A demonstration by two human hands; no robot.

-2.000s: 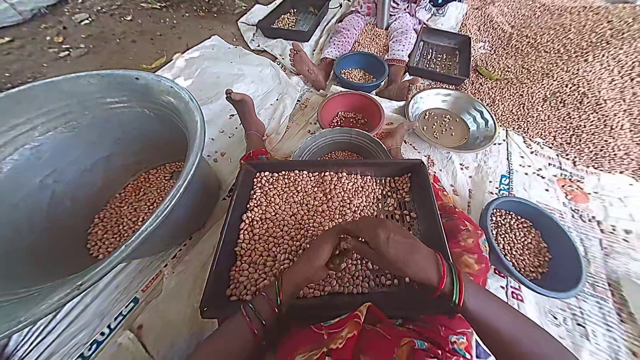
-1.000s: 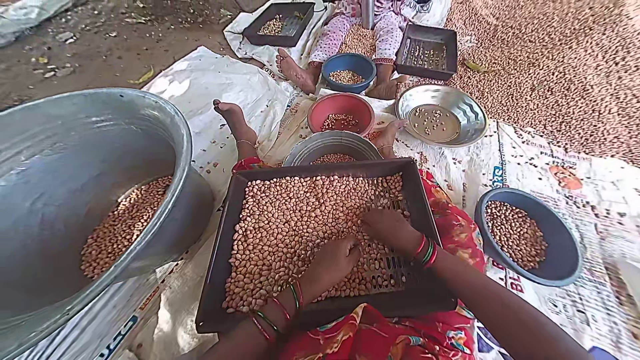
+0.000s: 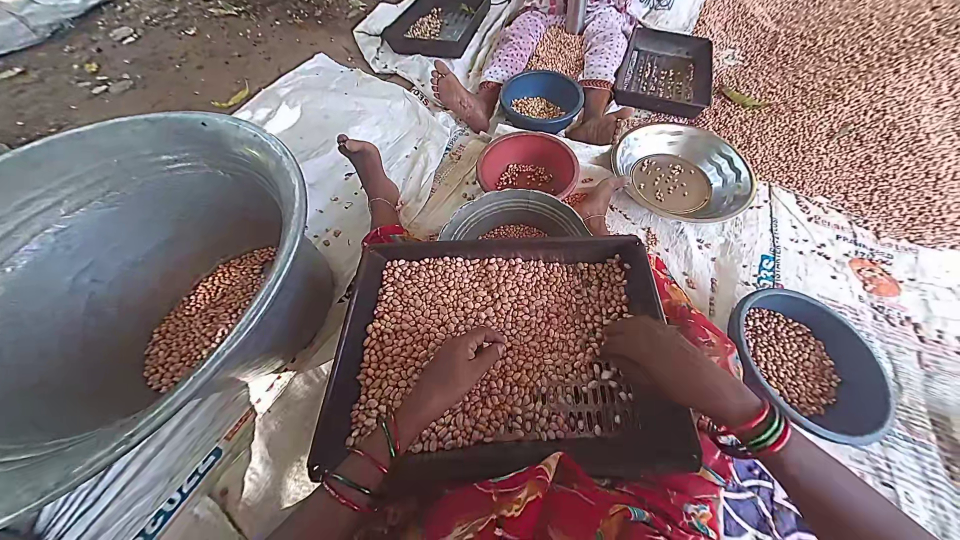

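Observation:
A dark rectangular tray (image 3: 667,450) with a slotted bottom lies across my lap, mostly covered with pinkish-brown nuts or seeds (image 3: 480,300). My left hand (image 3: 457,367) rests over the middle of the layer, thumb and index finger close together; whether a nut is between them cannot be told. At the right side of the tray, my right hand (image 3: 656,352) points down with its fingertips at the nuts, partly hidden by the hand itself. Bare slots show in the tray's lower right part, with a few scattered nuts on them.
A large metal tub (image 3: 292,202) with nuts stands at left. Beyond the tray are a grey basin (image 3: 465,217), red bowl (image 3: 491,154), blue bowl (image 3: 517,112) and steel bowl (image 3: 739,172). A blue-grey bowl (image 3: 870,390) stands right. Another person's legs (image 3: 502,52) and spread nuts (image 3: 840,105) lie beyond.
My hands were together over the tray two seconds ago and are now apart, the right one at the tray's right side. More nuts lay over the lower right slots in the oldest frame.

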